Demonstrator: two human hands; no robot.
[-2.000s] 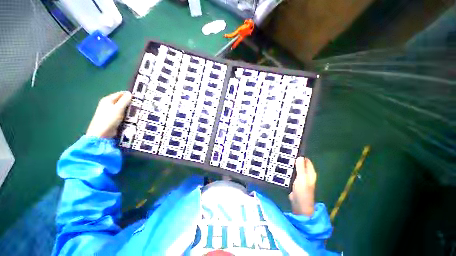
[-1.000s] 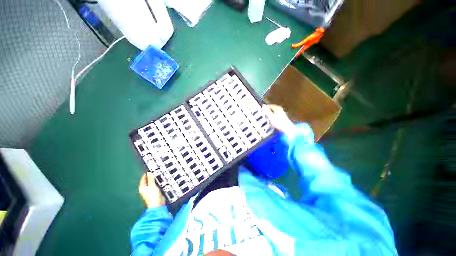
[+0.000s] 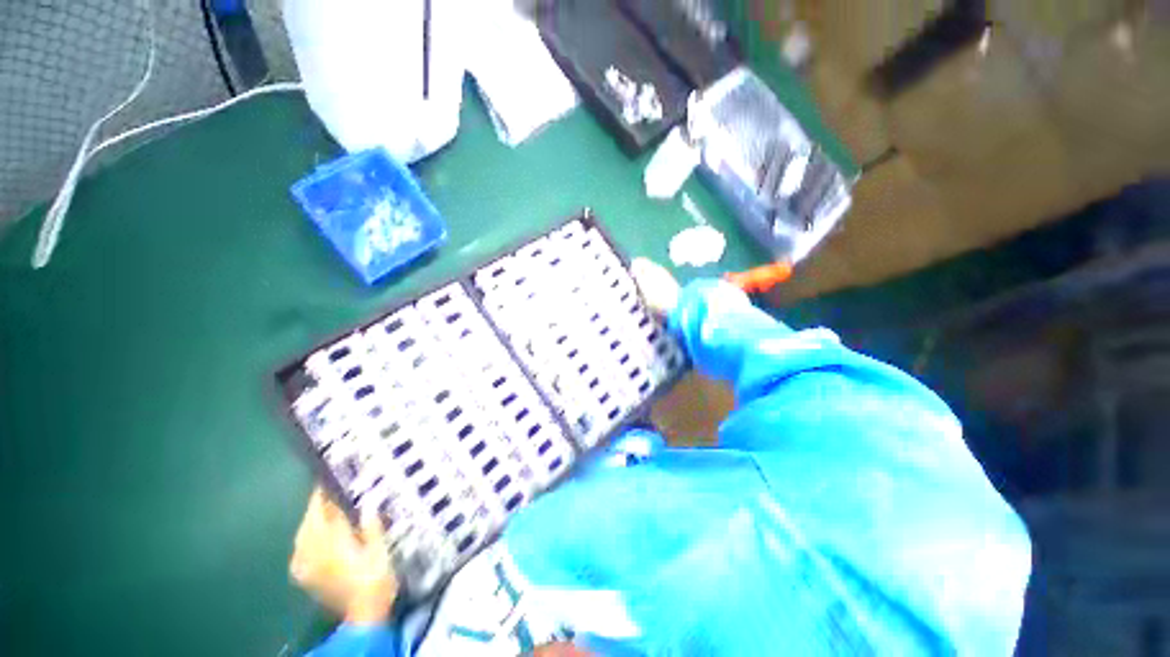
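Note:
The black tray (image 3: 517, 354) lies tilted across the view in front of me, its two sections filled with columns of small white panels (image 3: 430, 385) with dark windows. My left hand (image 3: 340, 552) holds the tray's near left edge, fingers at the rim. My right hand (image 3: 656, 285) is at the tray's right edge, partly hidden by my blue sleeve. The picture is somewhat blurred. Whether the tray touches the green bench cannot be told.
A blue parts bin (image 3: 370, 216) with small clear bits stands beyond the tray. Behind are a white device (image 3: 372, 77), white paper (image 3: 520, 84), a black tray (image 3: 631, 64), a clear bag of parts (image 3: 770, 161), a white scrap (image 3: 697, 245) and an orange-handled tool (image 3: 760, 277). Brown cartons are at upper right.
The tray was first tilted the other way, then swung round with both hands on it. The view has shifted since, showing more of the back of the bench. Both hands still hold the tray.

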